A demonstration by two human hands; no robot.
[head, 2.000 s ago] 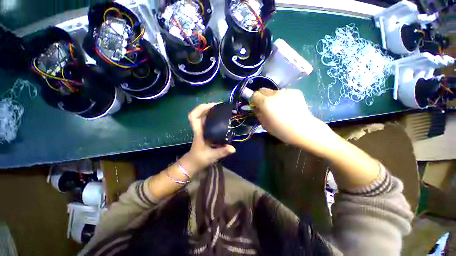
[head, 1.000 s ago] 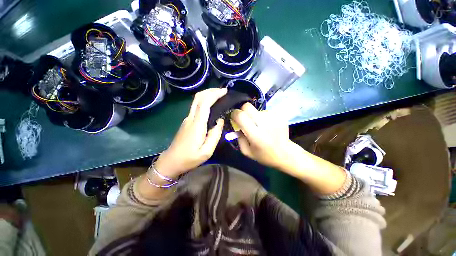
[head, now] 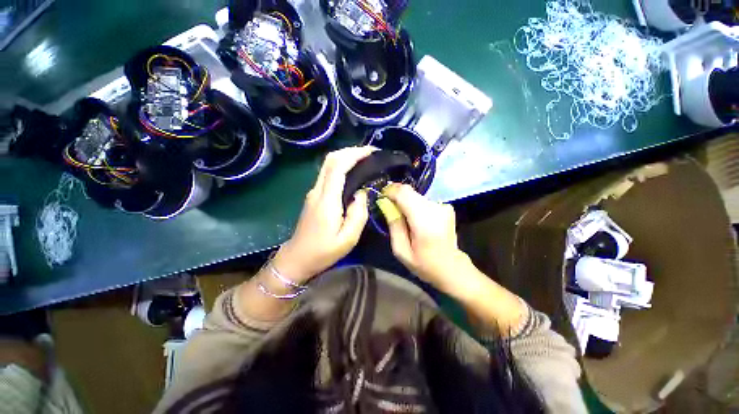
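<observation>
My left hand [head: 328, 214] holds a black rounded camera module [head: 379, 166] near the front edge of the bench. My right hand [head: 425, 230] is at the module's open side, with a small yellow piece [head: 390, 210] at its fingertips; whether this is a tool or part of the wiring I cannot tell. Thin wires show between the fingers, and the circuit board inside is mostly hidden. Just behind the module is the open black mouth of a camera housing [head: 417, 151], with its white bracket [head: 450, 99] on the green bench.
Several open cameras with boards and coloured wires stand in a row, one here [head: 164, 97]. Tangled white loops [head: 595, 69] lie at right, a smaller heap [head: 57, 222] at left. A white camera [head: 710, 85] is at the right end. A brown box [head: 681, 323] below holds white cameras [head: 612, 279].
The view has shifted. The black module has turned so its open side faces up more. The white piece seen by my right fingers a second ago no longer shows; the yellow piece shows more clearly.
</observation>
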